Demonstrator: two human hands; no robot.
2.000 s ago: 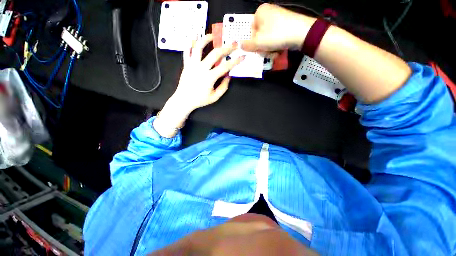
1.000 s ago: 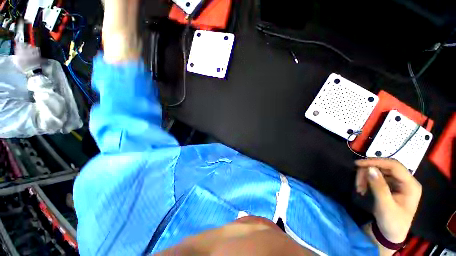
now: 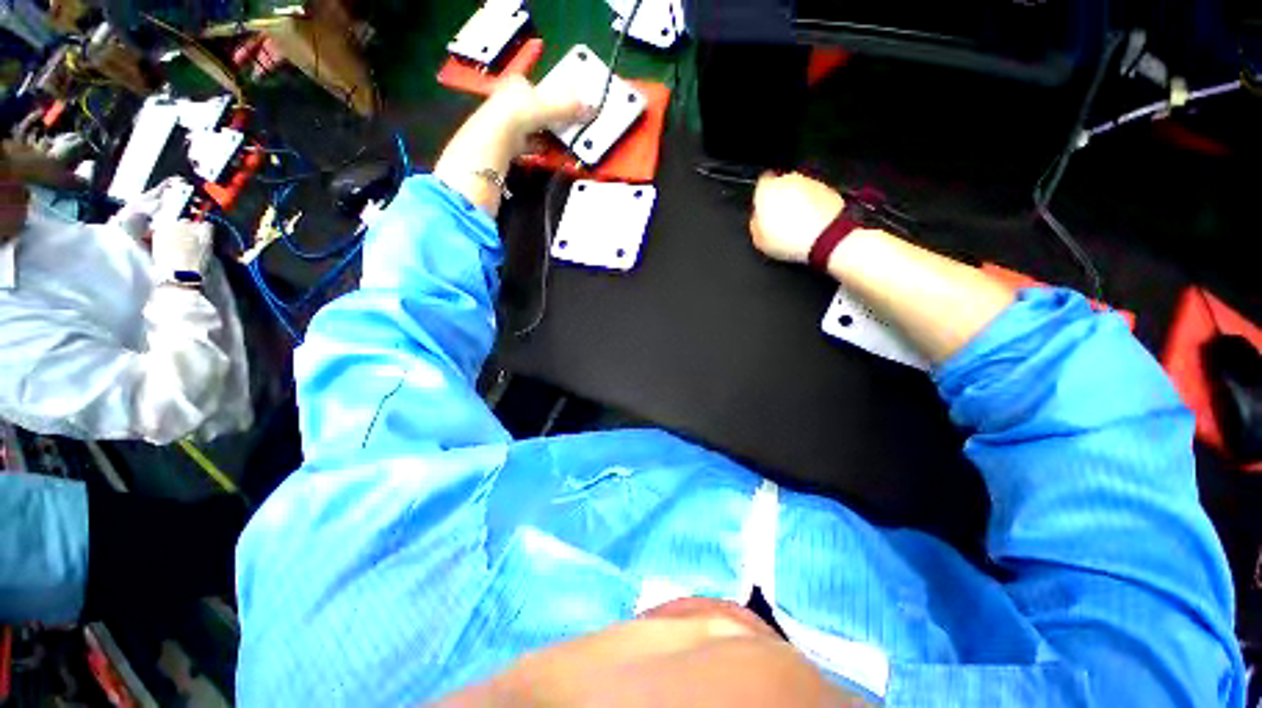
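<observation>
My left hand (image 3: pixel 523 116) grips the left edge of a white box with dark round feet (image 3: pixel 598 108), above a red separator (image 3: pixel 641 140). A thin dark lead crosses that box. A second white box (image 3: pixel 604 224) lies just below, on the black mat. My right hand (image 3: pixel 799 219) is closed in a fist at a thin dark test cable (image 3: pixel 725 176); its fingertips and the plug are hidden. Another white box (image 3: pixel 869 332) lies partly under my right forearm.
Another white box (image 3: pixel 490 31) and red separator (image 3: pixel 494 67) are at upper left. Dark equipment (image 3: pixel 886 90) stands along the back. A black mouse (image 3: pixel 1236 380) sits on a red pad (image 3: pixel 1193 357) at far right. A person in white works at left, near blue cables (image 3: pixel 284 307).
My left hand has come into view onto a white box at the back. My right hand has moved from the right-hand boxes to the cable near the centre. The camera view has shifted.
</observation>
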